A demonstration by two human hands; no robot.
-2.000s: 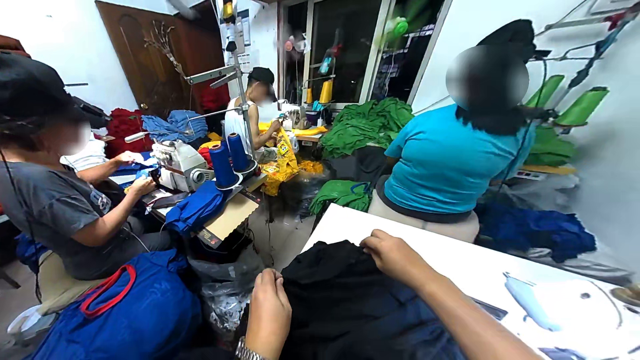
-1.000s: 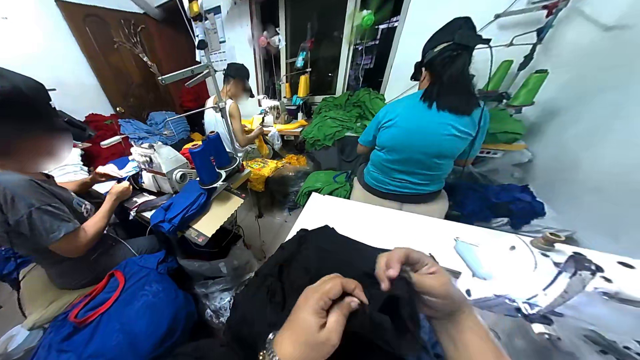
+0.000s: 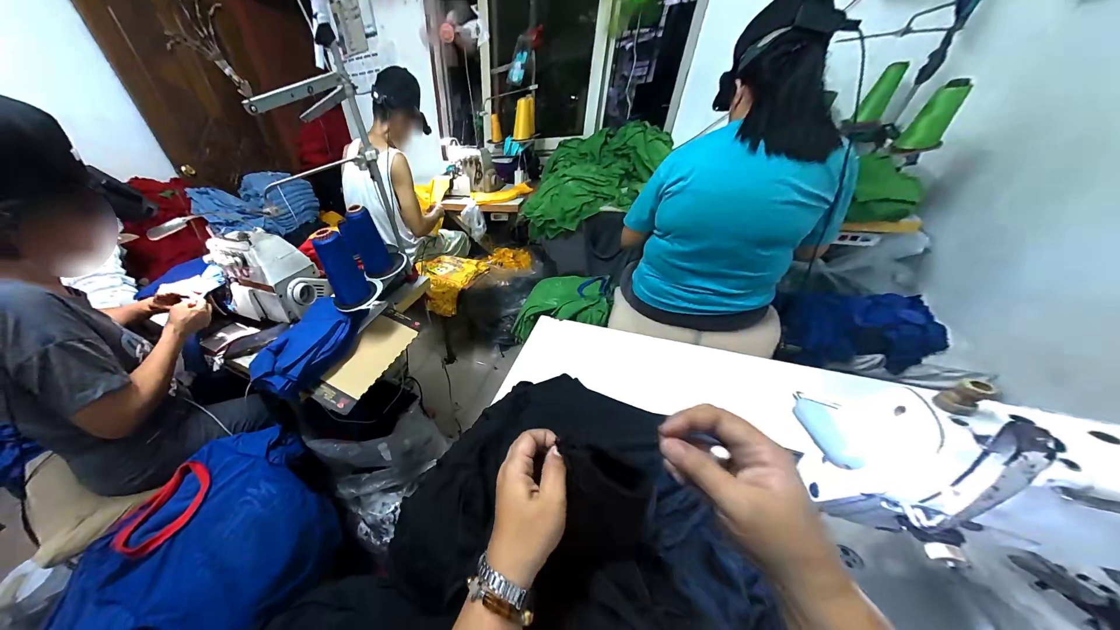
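Observation:
Black fabric (image 3: 525, 420) lies bunched over the near edge of a white sewing table (image 3: 612, 359) and hangs below it, with dark navy cloth (image 3: 709, 542) at its right. My left hand (image 3: 532, 499), a metal-banded watch on its wrist, pinches an edge of the black fabric between thumb and fingertips. To the right, my right hand (image 3: 744, 472) hovers by the fabric's right side, thumb and forefinger curled close together. Whether a thread or a bit of cloth is between them cannot be made out. A sewing machine (image 3: 971, 490) stands right of that hand.
A thread spool (image 3: 965, 395) rests at the table's back right. A person in a turquoise shirt (image 3: 731, 227) sits beyond the table. At left, another person (image 3: 79, 350) works at an overlock machine (image 3: 262, 273), near a blue cloth pile (image 3: 219, 542). A third person (image 3: 385, 175) sits farther back.
Both hands have lifted from where they lay on the black fabric two seconds ago. Since one second ago they have moved apart, the left one now pinching the cloth's edge. The view has swung right.

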